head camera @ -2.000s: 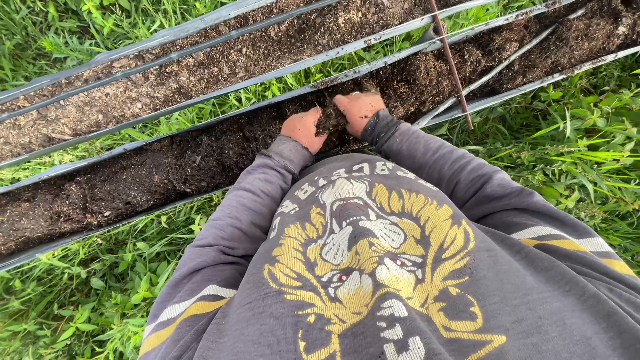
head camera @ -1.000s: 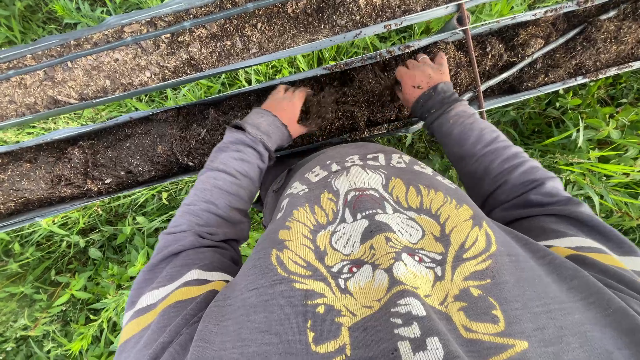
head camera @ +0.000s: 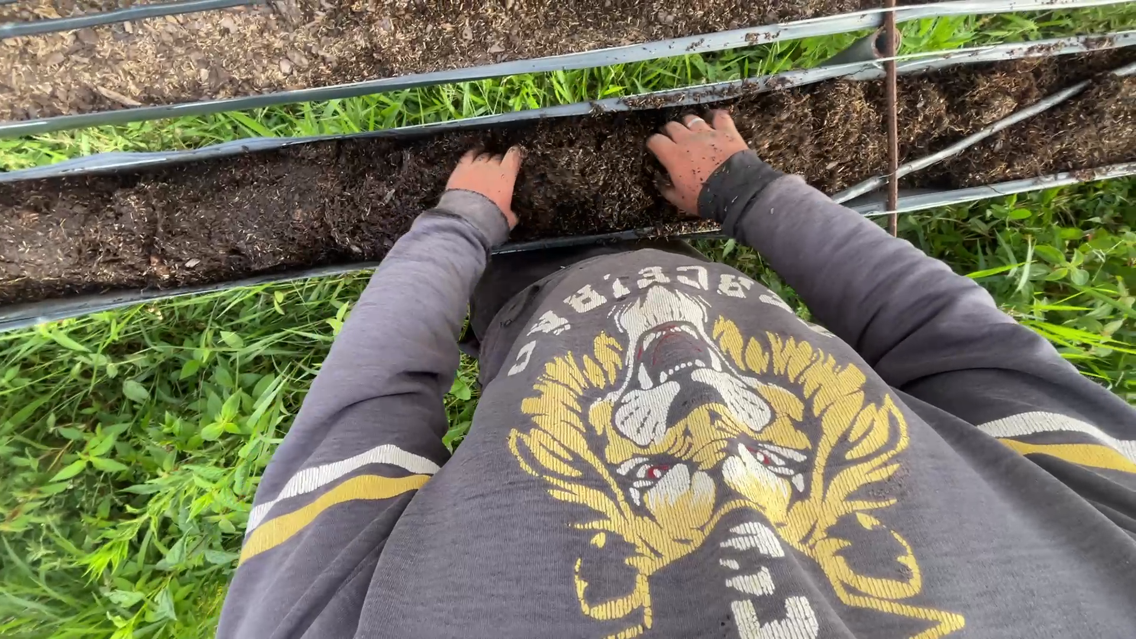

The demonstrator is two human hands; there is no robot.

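Note:
Both bare hands rest in a long trough of dark, fibrous soil (head camera: pixel 577 182) running across the upper part of the view. My left hand (head camera: pixel 487 182) presses on the soil left of centre, its fingertips partly sunk or hidden. To its right, my right hand (head camera: pixel 695 160), with a ring on one finger, lies on the soil near the far edge, fingers bent and dirt on the skin. A stretch of dark soil separates the two hands. Whether either one holds any soil cannot be told.
A rusty metal rod (head camera: pixel 891 115) crosses the trough on the right, beside a grey hose (head camera: pixel 985 133) lying on the soil. Behind runs a second trough with a plastic-lined edge (head camera: pixel 532 65). Green grass and weeds (head camera: pixel 160 426) grow between and in front of the troughs.
Two seconds ago my hands were close together with soil between them; they have since moved apart along the trough. Against one second ago, they are slightly differently placed on the soil.

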